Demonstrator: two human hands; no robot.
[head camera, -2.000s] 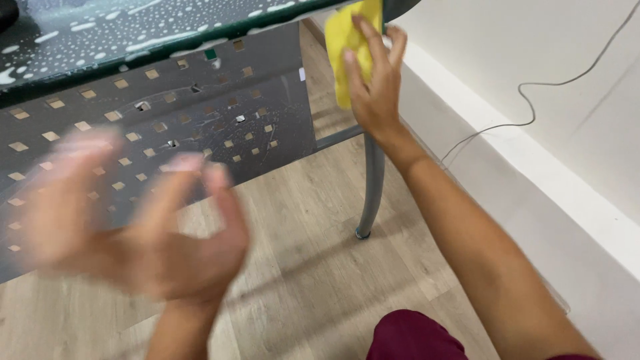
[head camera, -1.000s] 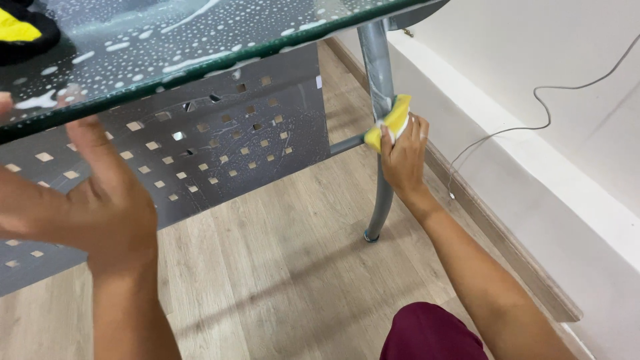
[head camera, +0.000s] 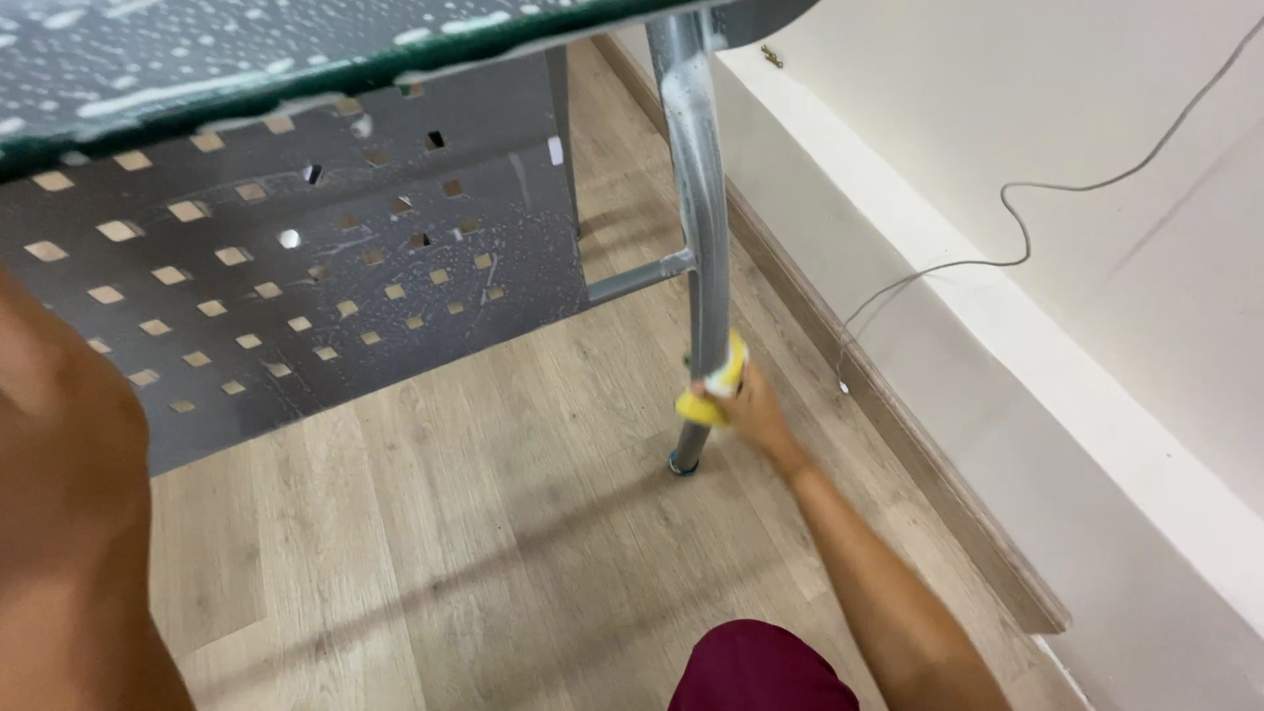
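Note:
My right hand (head camera: 755, 410) is closed on a yellow sponge or cloth (head camera: 703, 407) with white foam on it, pressed around the lower part of the grey metal table leg (head camera: 703, 227). Wet, soapy streaks run down the upper leg. Above it, the glass tabletop (head camera: 247, 49) with a dark green edge carries drops and foam. Below the glass hangs a grey perforated metal panel (head camera: 513, 227), wet toward its right side. At the far left edge, only my left wrist and forearm show clearly; the fingers of my left hand are out of sight.
A thin grey cable (head camera: 1027, 227) runs down the white wall and ledge (head camera: 889, 207) to the floor. A brown baseboard (head camera: 889, 454) follows the ledge beside the wood-look floor (head camera: 474, 513). A crossbar (head camera: 637, 279) joins the leg. My maroon-clad knee (head camera: 760, 671) is at the bottom.
My right hand has moved down from the tabletop's edge along the leg to near its foot, still holding the yellow sponge or cloth. My left hand has moved left, its fingers leaving view.

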